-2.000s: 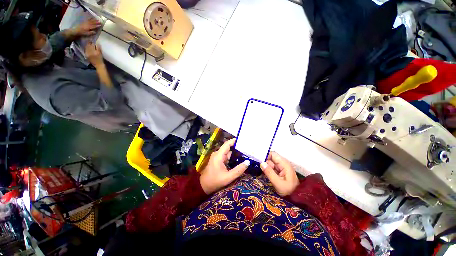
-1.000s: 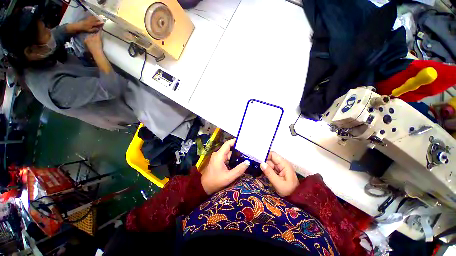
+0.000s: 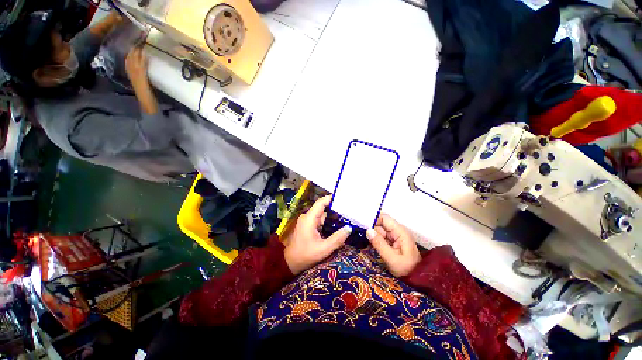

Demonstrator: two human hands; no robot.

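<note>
A smartphone point(image 3: 365, 184) with a white lit screen and a dark blue edge is held upright in front of me, over the table's front edge. My left hand point(image 3: 310, 239) grips its lower left corner, with the thumb on the lower part of the screen. My right hand point(image 3: 394, 246) holds its lower right corner, with the thumb near the bottom edge. The fingers behind the phone are hidden.
A cream sewing machine point(image 3: 556, 183) stands at right, with dark cloth point(image 3: 486, 77) behind it. A yellowish machine point(image 3: 225, 35) stands at upper left. A person in grey point(image 3: 105, 133) works at left. A yellow basket point(image 3: 200, 225) holds dark cloth. Scissors point(image 3: 531, 264) lie at right.
The person at left has moved their arms and hands at the cloth. My hands and the phone are nearly unchanged. The neighbour's machine wheel looked blurred one second ago and is sharp now.
</note>
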